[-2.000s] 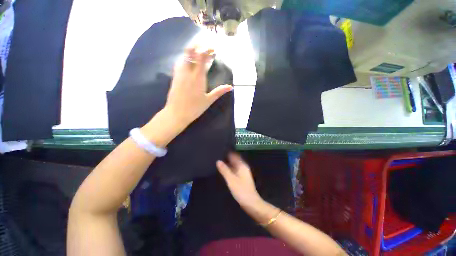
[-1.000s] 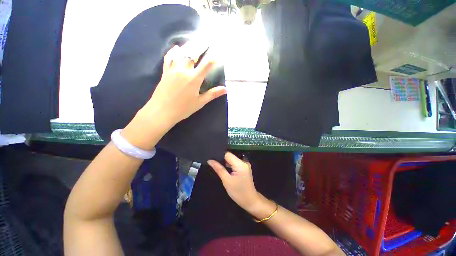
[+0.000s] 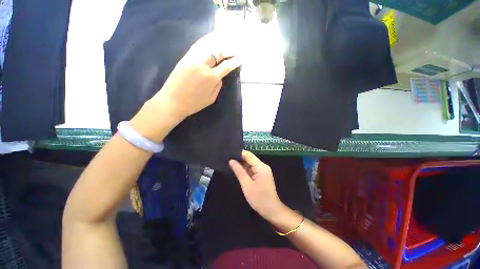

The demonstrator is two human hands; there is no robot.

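A wide black fabric panel (image 3: 142, 58) lies left of the needle area, its straight right edge running down past the table's front edge. My left hand (image 3: 197, 76) is on the panel close to the lamp glare, thumb and finger together at its right edge. My right hand (image 3: 258, 181) pinches the panel's lower right corner just below the table edge. The presser foot and needle area is washed out by glare at the top. Black cut pieces (image 3: 321, 79) lie right of the needle area.
Long black pieces (image 3: 34, 68) lie at the far left. The machine body (image 3: 426, 47) is at the upper right. A coloured label sheet (image 3: 425, 90) and a green pen (image 3: 447, 101) lie on the right. A red basket (image 3: 363, 210) with black cloth stands lower right.
The panel has moved up, away from me, and its curved top is now out of view. My left thumb has closed toward the fingers at the edge. My right hand has moved slightly up and right.
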